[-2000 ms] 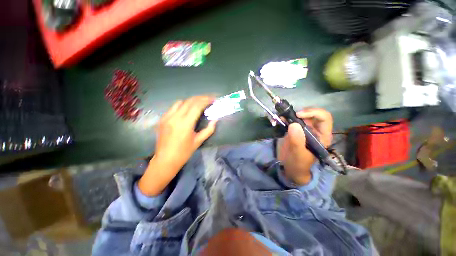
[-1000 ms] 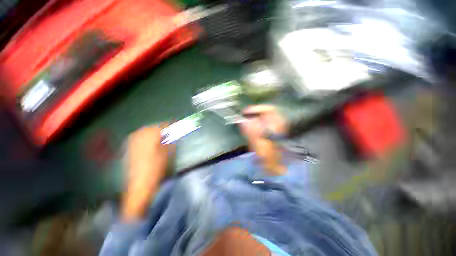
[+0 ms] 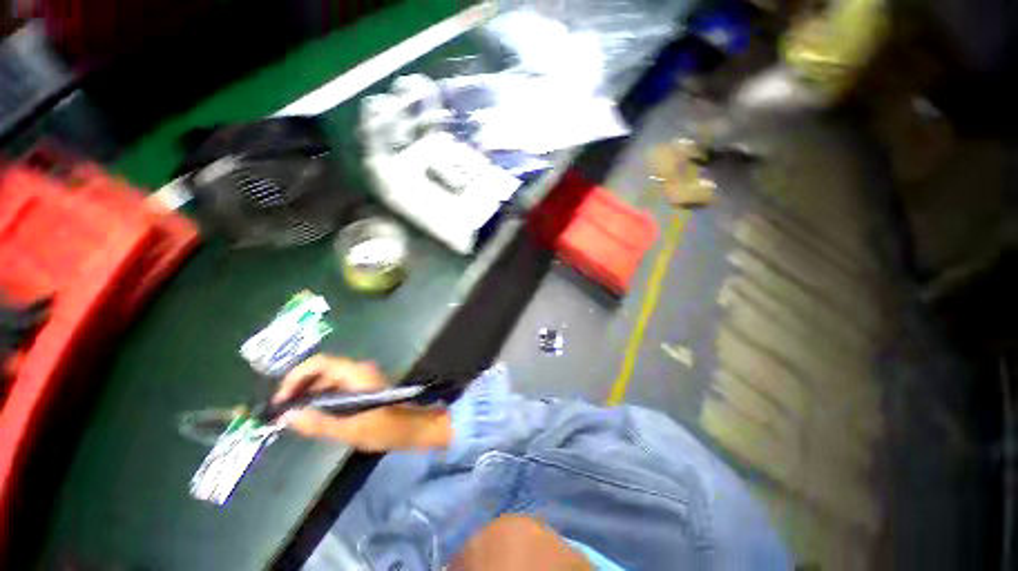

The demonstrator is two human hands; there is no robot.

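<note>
My right hand [image 3: 355, 410] holds the black pen-like soldering iron [image 3: 363, 397] at the lower left. The iron's front end and the pale curved feed tube [image 3: 201, 422] reach left over the mat and are blurred. White-glaring circuit boards with green ends [image 3: 287, 335] lie on the green mat just above my right hand. Another white and green board [image 3: 227, 463] shows just below and left of the hand; what supports it cannot be told. My left hand is not in view.
A red tray [image 3: 67, 301] stands at the left edge. A black fan [image 3: 266, 190], a round tin [image 3: 373, 254] and a white-grey feeder box [image 3: 444, 184] stand on the bench. Plastic-wrapped goods [image 3: 547, 106] lie behind. A red bin [image 3: 597, 232] is beyond the bench edge, above the floor.
The view has swung to the right, showing more floor and the whole fan. My left hand has gone out of the picture. My right hand still holds the iron.
</note>
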